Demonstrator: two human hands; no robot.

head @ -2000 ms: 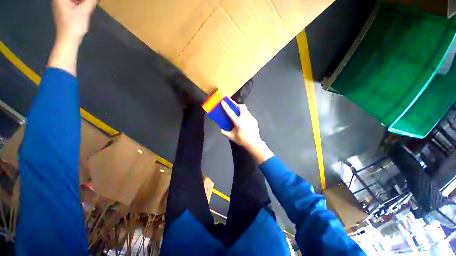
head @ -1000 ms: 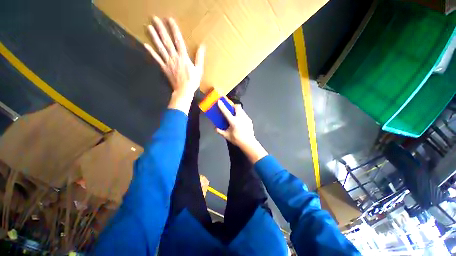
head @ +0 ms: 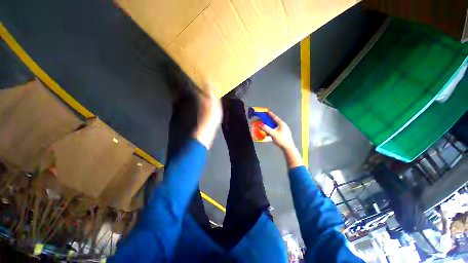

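A large brown shipping carton (head: pixel 231 38) stands at the top centre, its near corner pointing toward my legs. My left hand (head: pixel 209 115) is at that near corner, blurred; its fingers lie against the carton's edge and their exact hold is hard to see. My right hand (head: pixel 278 132) holds the blue and orange-red tape dispenser (head: pixel 260 126), off to the right of the carton's corner and apart from it. The dispenser's round orange-red side now shows.
A large green tote (head: pixel 395 85) stands at the right. Brown cartons (head: pixel 92 154) are at the lower left, beyond a yellow floor line (head: pixel 46 77). Another yellow line (head: pixel 305 92) runs between carton and tote. Metal racks and a person (head: pixel 444 231) are at the lower right.
My left hand has moved from the carton's surface down to its near corner. My right hand has drawn the tape dispenser away to the right and turned it.
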